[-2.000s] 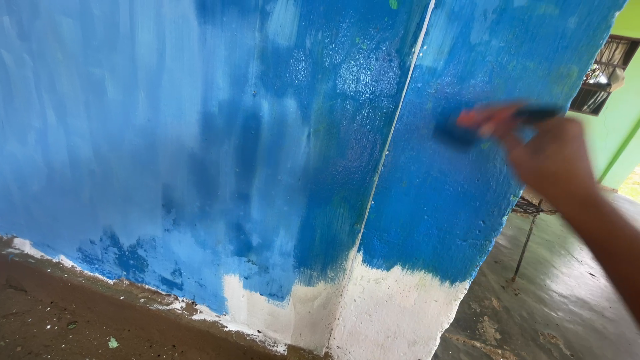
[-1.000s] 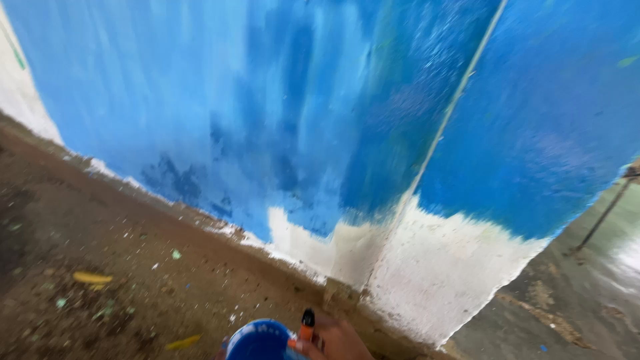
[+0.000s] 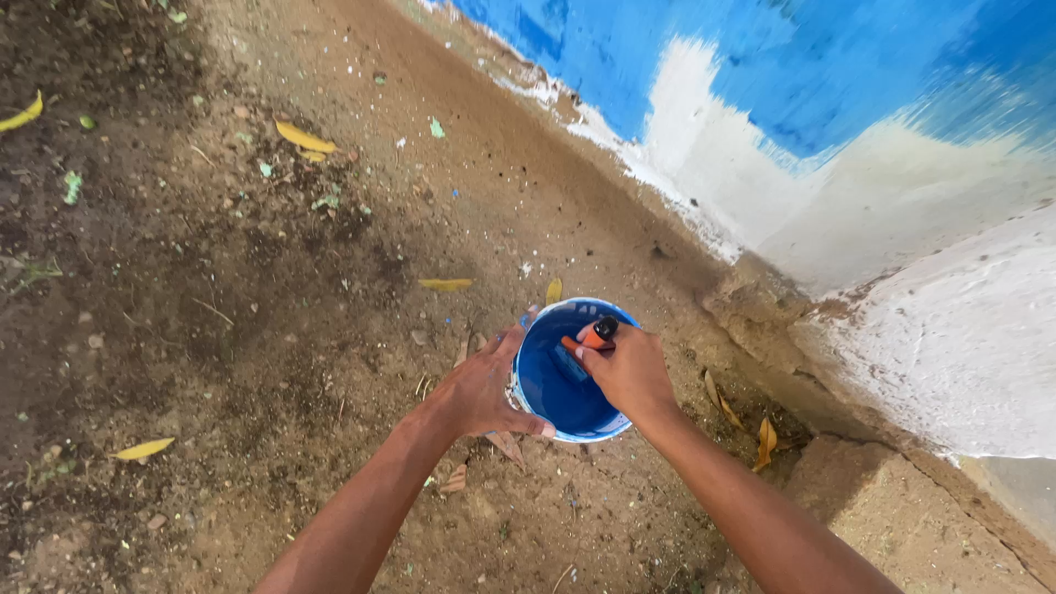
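A round bucket of blue paint (image 3: 565, 396) stands on the dirt ground near the foot of the wall. My left hand (image 3: 483, 384) grips the bucket's left side, its thumb at the near rim and its fingertips by the far left rim. Inside the bucket opening, my right hand (image 3: 631, 367) is closed on a paintbrush (image 3: 597, 333) with an orange and black handle. The brush is tilted, and its bristles are low in the bucket at the paint; how deep they sit cannot be told.
A wall (image 3: 742, 74) with blue paint above and a whitish lower band (image 3: 907, 190) runs along the upper right. A rough earthen ledge (image 3: 742, 305) lies at its foot. Yellow leaves (image 3: 305, 137) and paint flecks dot the soil.
My right hand was at the blue wall with the brush two seconds ago; now it is at the bucket. My left hand has come into view on the bucket. The view has swung down to the ground.
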